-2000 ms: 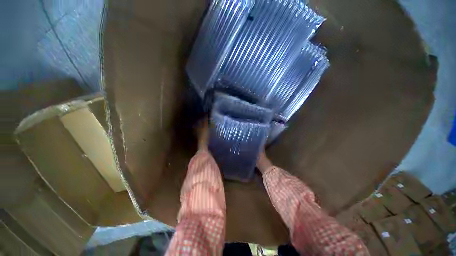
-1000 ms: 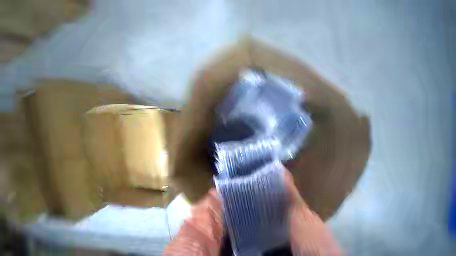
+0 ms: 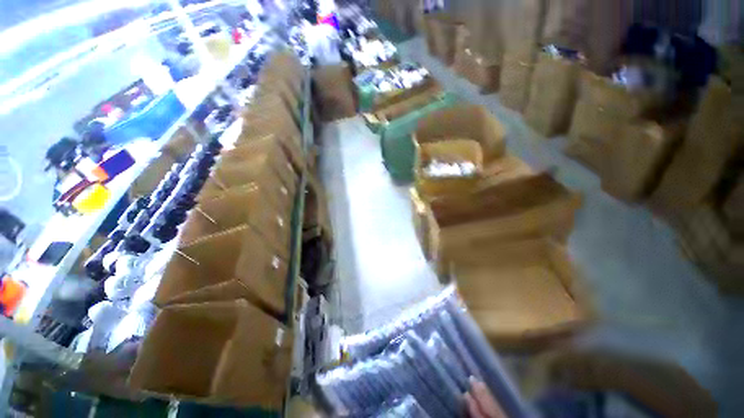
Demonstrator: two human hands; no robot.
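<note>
A stack of silver-grey ribbed air-column cushion bags [image 3: 408, 367] shows at the bottom centre, tilted and cut off by the lower edge. A few fingertips of my right hand [image 3: 483, 402] lie against its right part; the rest of that hand is hidden or out of the picture. My left hand is not in view. Open brown shipping cartons [image 3: 208, 351] stand side by side in a long row to the left of the bags.
Black-topped white units [image 3: 135, 265] line a shelf left of the cartons. A blue tote [image 3: 151, 118] is on the bench. Open brown cartons [image 3: 518, 298] and a green bin [image 3: 400, 147] stand right of the pale floor strip. More cartons [image 3: 636, 155] stand farther right.
The view has swung up from the large bulk carton to the carton row and bench. The cushion bags are out of the bulk carton, low in view. My left hand has left the picture.
</note>
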